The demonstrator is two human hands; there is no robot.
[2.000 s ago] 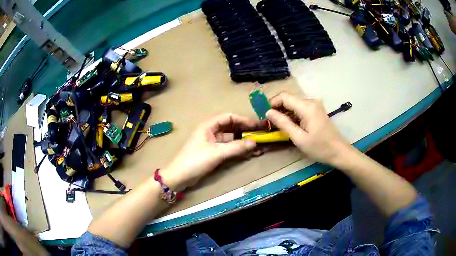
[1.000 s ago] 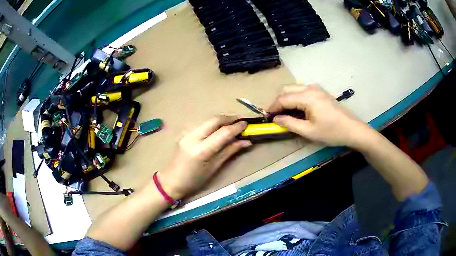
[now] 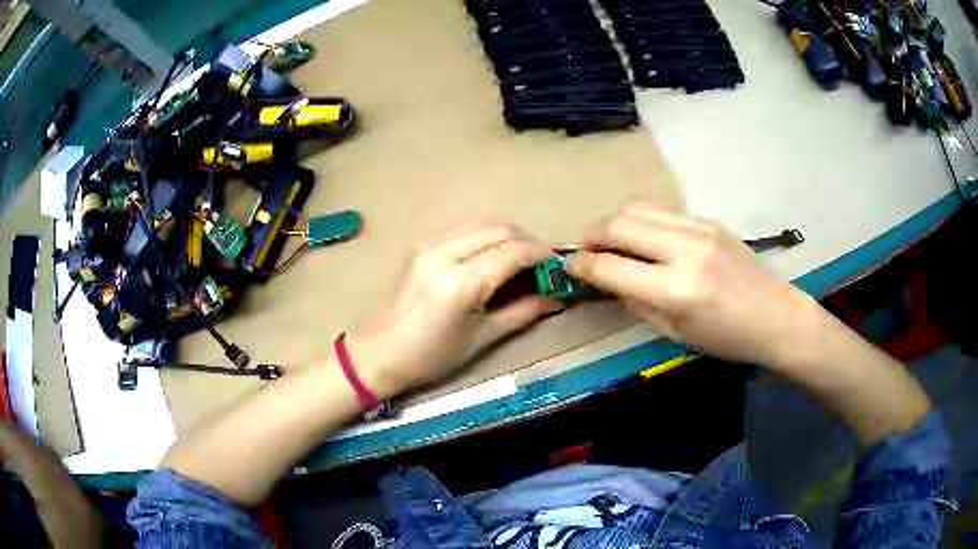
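A green circuit board (image 3: 553, 278) lies over the unit between my hands, at the front of the cardboard. My left hand (image 3: 461, 300) grips the left end of the unit, with its fingers on the black bottom housing. My right hand (image 3: 686, 279) has its fingertips on the board's right part and covers the unit's right end. The cable tail with connector (image 3: 780, 240) sticks out to the right beyond my right hand. The yellow battery cell does not show now. The fingers hide most of the housing.
Unassembled units (image 3: 177, 204) lie tangled at left, one board (image 3: 334, 226) sticking out on wires. Two rows of stacked covers (image 3: 563, 75) stand at the back. A second pile of units (image 3: 879, 54) is at far right. Another person's forearm (image 3: 48, 488) shows at lower left.
The board, raised beside the battery before, now lies over the unit and the yellow no longer shows. My hands remain around the unit. The view has shifted slightly.
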